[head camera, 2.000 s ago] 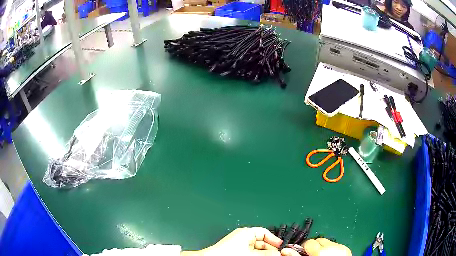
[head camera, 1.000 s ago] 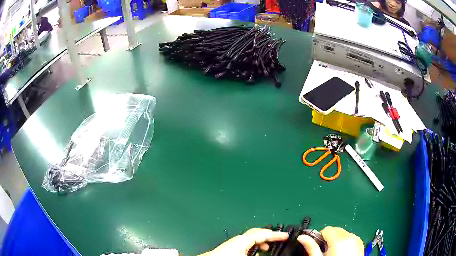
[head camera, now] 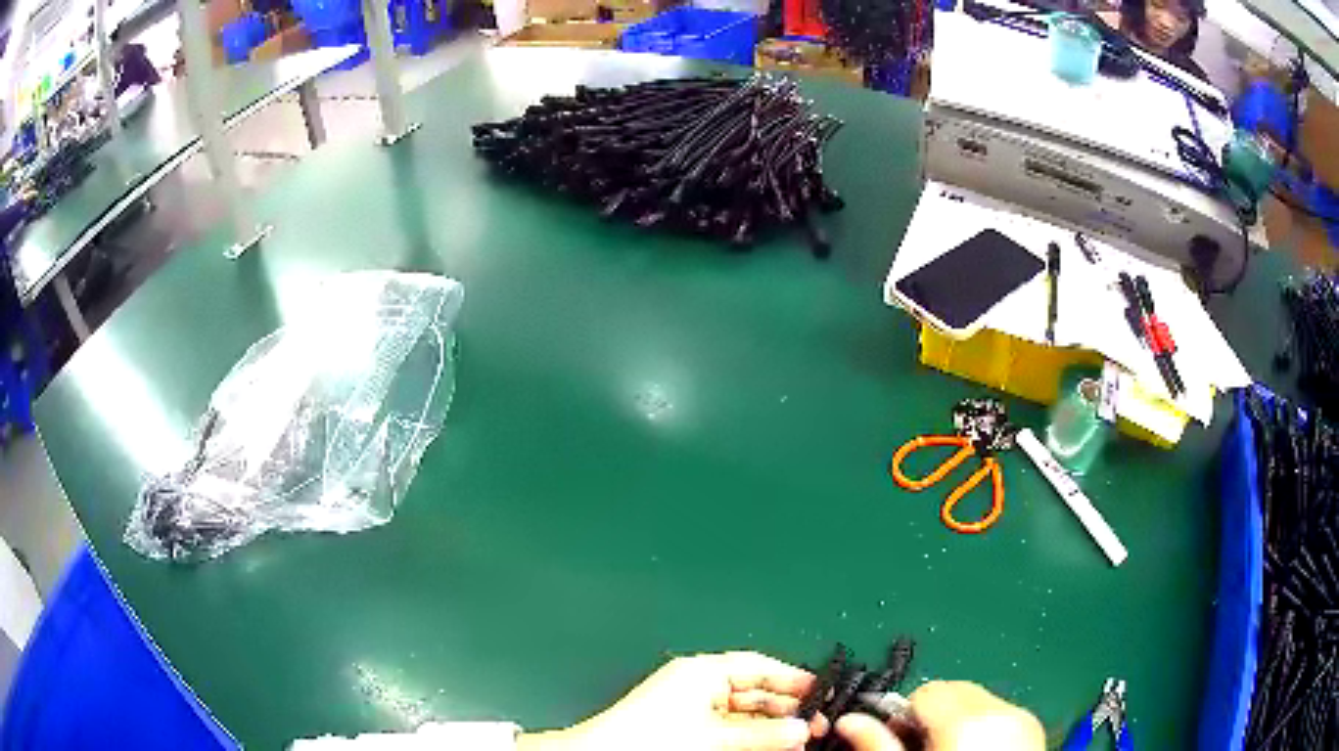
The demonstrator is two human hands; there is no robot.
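A small bunch of black connector leads [head camera: 856, 687] is held between my two hands at the bottom edge of the view, thick ends pointing up and away. My left hand [head camera: 720, 704] is closed around the bunch from the left. My right hand [head camera: 969, 719] holds it from the right, partly cut off by the picture's edge. The lower part of the bunch is hidden by my fingers and the frame edge. I cannot tell whether a tool is in my right hand.
A loose pile of leads [head camera: 668, 154] lies at the far side of the green table [head camera: 617, 484]. A clear plastic bag [head camera: 323, 411] lies left. Orange-handled scissors [head camera: 977, 467], a white marker [head camera: 1072, 499], blue-handled nippers [head camera: 1104, 716], a smartphone [head camera: 969, 279] and a blue bin [head camera: 1242, 558] are right.
My left hand has shifted a little left and its fingers now wrap the near side of the bunch. The round black face seen near my right hand a second ago no longer shows clearly.
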